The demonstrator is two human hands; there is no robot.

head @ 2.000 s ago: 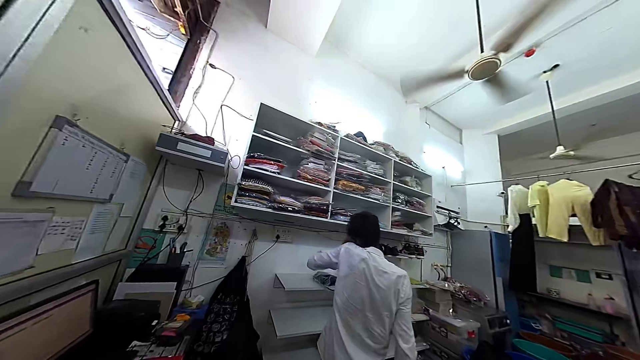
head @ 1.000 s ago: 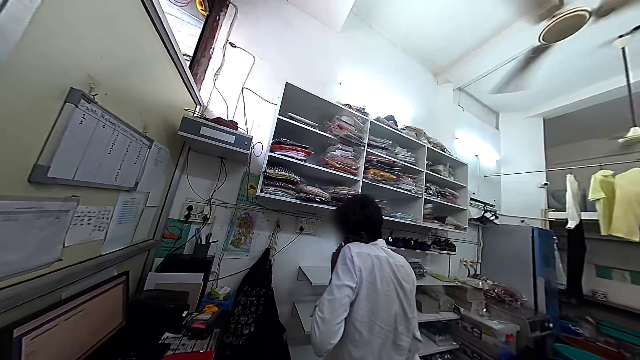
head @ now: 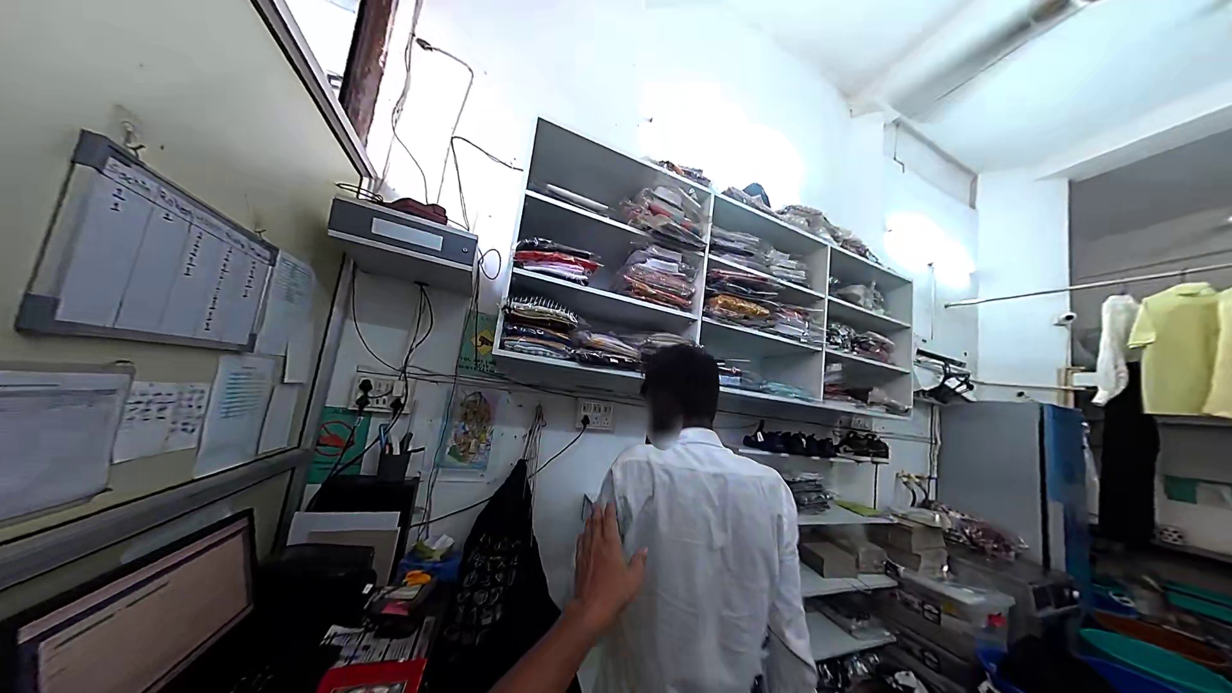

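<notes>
My left hand (head: 606, 568) is raised at the lower middle of the head view, back towards me, fingers upright and thumb apart, holding nothing. It overlaps the left side of a white shirt (head: 707, 549) worn by a person who stands just ahead, back turned to me. Whether my fingers touch the shirt, I cannot tell. The person's hands are hidden. My right hand is not in view.
Wall shelves (head: 712, 279) hold folded, bagged garments. A monitor (head: 144, 611) and a whiteboard (head: 159, 250) are at left; a black bag (head: 500, 558) hangs on the wall. Plastic boxes (head: 948, 602) and hanging clothes (head: 1179, 337) are at right.
My left hand has come into view beside the person's back. The shelves and the person appear nearer, and the view has moved forward.
</notes>
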